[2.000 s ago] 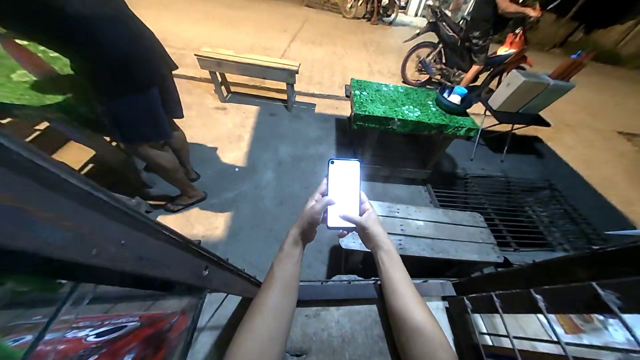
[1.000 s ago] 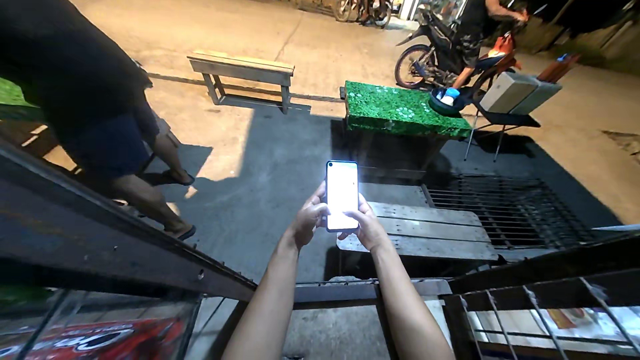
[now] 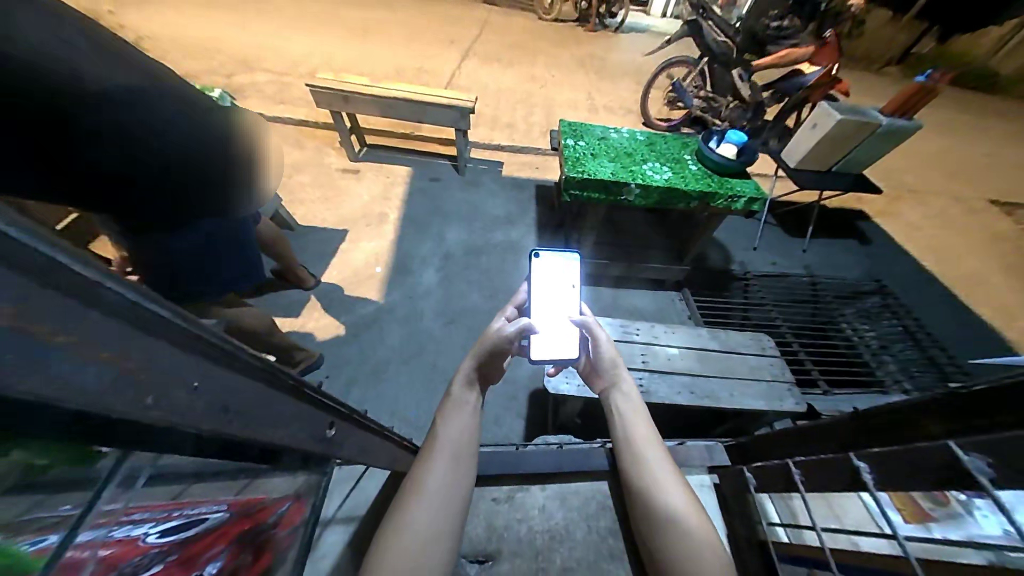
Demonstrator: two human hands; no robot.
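Note:
A smartphone (image 3: 554,300) with a bright, washed-out screen is held upright in both hands near the middle of the view. My left hand (image 3: 502,340) grips its left edge, the thumb over the lower left of the screen. On the other side, my right hand (image 3: 594,348) holds the lower right edge with its thumb at the screen's border. Both forearms reach out over a dark frame ledge (image 3: 552,458). Below and right of the phone is a wooden slatted bench (image 3: 688,364), partly behind my right hand.
A person (image 3: 192,256) in dark clothes stands at the left. Farther out are a wooden bench (image 3: 392,104), a table with a green cloth (image 3: 624,164), a basin (image 3: 726,156), a folding table (image 3: 832,178) and a motorcycle (image 3: 720,80). Metal grating (image 3: 824,332) lies at right.
The person at the left has shifted, with the dark-clothed upper body now covering more of the upper left. The rider's upper body by the motorcycle no longer shows. Both hands still hold the phone.

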